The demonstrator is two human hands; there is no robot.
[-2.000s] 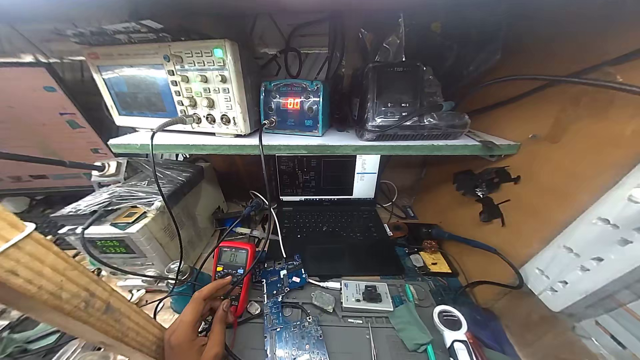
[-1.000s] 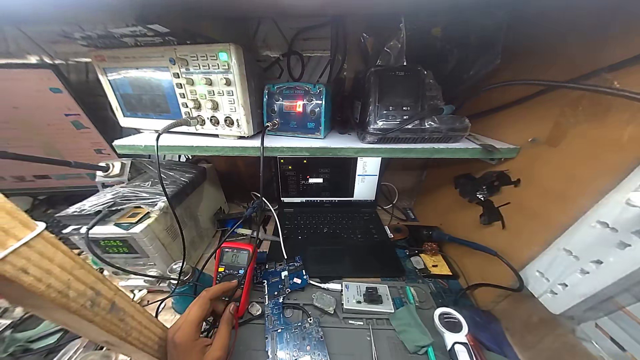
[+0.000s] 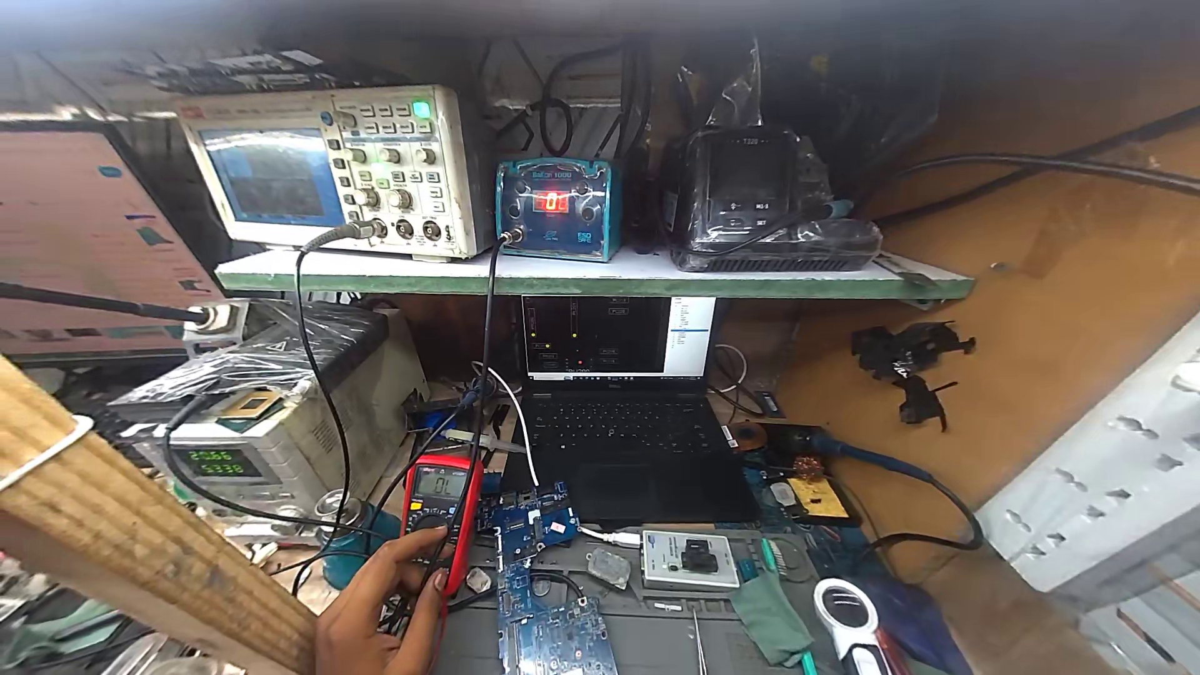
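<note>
My left hand [image 3: 384,605] reaches in from the bottom left, its fingers on the lower front of a red digital multimeter [image 3: 441,516] around the dial; whether it grips the meter or only touches it is unclear. The meter's display is lit, and dark leads run over and below it. Just right of the meter lies a blue laptop circuit board [image 3: 555,630], reaching down to the bottom edge of the view. Behind the board stands an open black laptop [image 3: 619,441] with a board diagram on its screen. My right hand is out of view.
A shelf [image 3: 600,277] holds an oscilloscope [image 3: 328,173], a blue soldering station [image 3: 558,208] and a plastic-wrapped device [image 3: 769,202]. Below are a bench power supply [image 3: 281,431], a chip programmer [image 3: 691,560], tweezers [image 3: 698,642], a green cloth [image 3: 771,619] and a magnifier [image 3: 848,609]. Cables hang across the left side.
The diagram on the laptop screen has changed. My left hand stays at the multimeter, with its fingers slightly lower on the meter's front than before.
</note>
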